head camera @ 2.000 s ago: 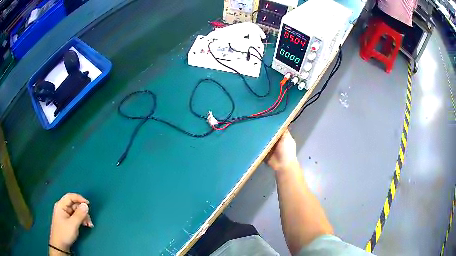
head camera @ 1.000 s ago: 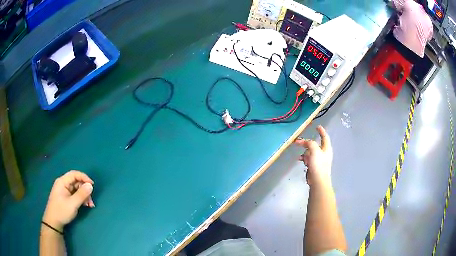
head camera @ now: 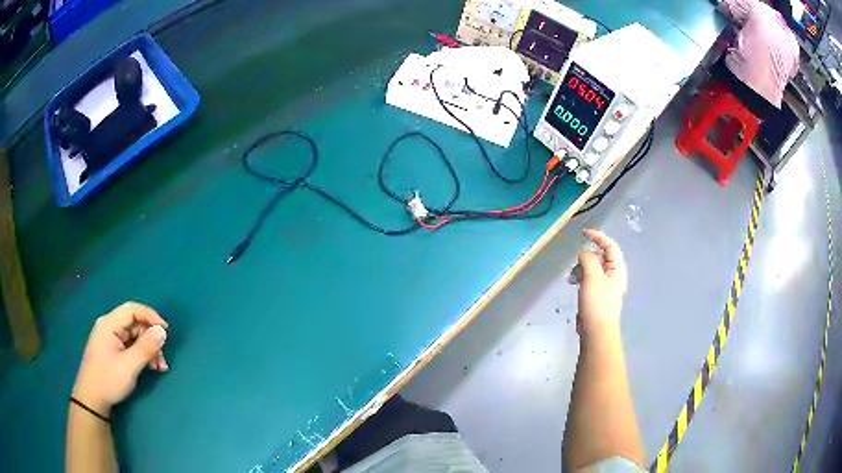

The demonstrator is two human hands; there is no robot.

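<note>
Black headphones (head camera: 128, 83) and a dark folded stand (head camera: 120, 131) lie on a white liner in a blue tray (head camera: 173, 124) at the upper left. A black test cable (head camera: 346, 214) is looped on the teal bench (head camera: 305, 323), its free plug end pointing to the lower left. My left hand (head camera: 125, 356) is over the bench at the lower left, fingers loosely curled, nothing seen in it. My right hand (head camera: 600, 277) is past the bench edge over the floor, fingers partly bent and apart, nothing seen in it.
A white power supply (head camera: 591, 106) shows red and green digits; red and black leads join the cable. A beige meter (head camera: 489, 23) and white power strip (head camera: 452, 90) are nearby. A yellow-brown bar (head camera: 14, 268) is at left. A red stool (head camera: 720, 129) and a person in pink (head camera: 762, 51) are beyond.
My right hand has come off the bench edge, moved outward over the floor and turned. My left hand stays curled. The view has shifted; the tray sits slightly further left relative to the cable.
</note>
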